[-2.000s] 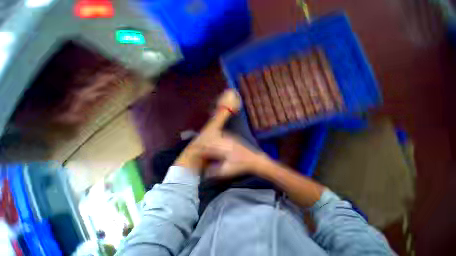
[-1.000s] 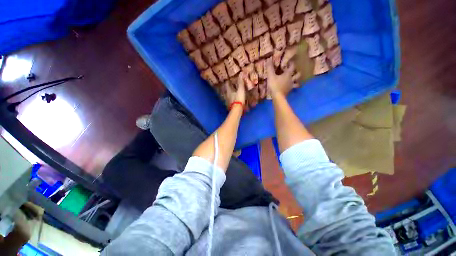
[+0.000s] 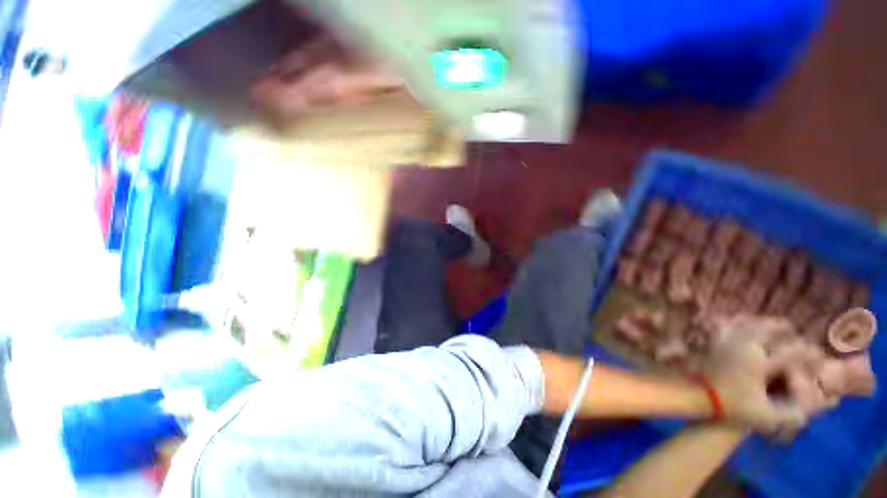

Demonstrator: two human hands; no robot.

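Note:
The blue plastic tote (image 3: 671, 165) stands at the right, with pinkish-brown moulded figure parts (image 3: 720, 253) in rows and a looser group at its near left side. My left hand (image 3: 754, 374), with a red band at the wrist, is over the tote and closed on moulded parts (image 3: 851, 331); one shows a round, hollow end. My right forearm reaches in below it. My right hand (image 3: 783, 418) is blurred and mostly hidden against the left hand and the parts, so its grip cannot be told.
The grey machine housing (image 3: 525, 58) with a green light stands at the upper left, around a carton (image 3: 418, 136) of parts. A green-and-white work mat (image 3: 326, 302) and blue bins (image 3: 146, 243) are at the left. My legs are between bench and tote.
My view has swung toward the bench, so the tote now shows further right. My hands, spread low among the parts before, are now close together with several parts between them.

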